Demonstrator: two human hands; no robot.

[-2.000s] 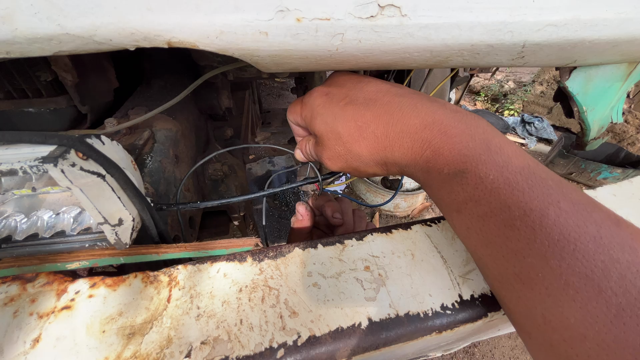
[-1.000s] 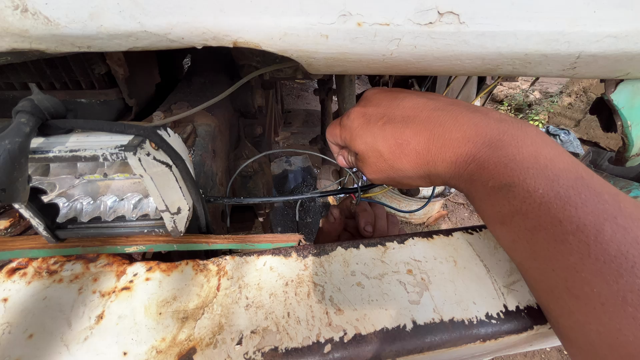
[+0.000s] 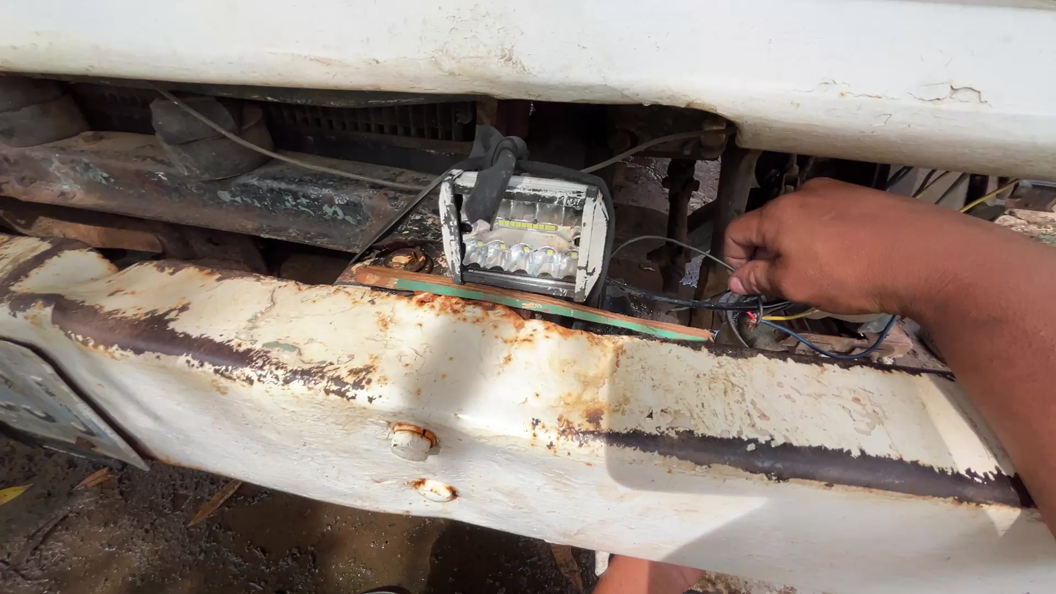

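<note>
My right hand reaches in from the right above the bumper, thumb and fingertips pinched on a thin grey wire. Just below the fingers, a black cable, a yellow wire and a looped blue wire come together. A bit of red shows at this junction. At the bottom edge, a strip of skin from my left arm shows under the bumper; the hand itself is hidden. An LED work light with a chipped white frame stands left of my right hand, with a black cable around its side.
The rusty cream-painted bumper crosses the view, with a rusted bolt in its face. A green-edged wooden strip lies below the light. White bodywork overhangs the gap. A corroded metal beam runs behind, and wet ground lies below.
The view has swung left, bringing the whole light into sight. My left hand's fingers, earlier seen behind the bumper by the wires, no longer show there. My right hand remains at the wires.
</note>
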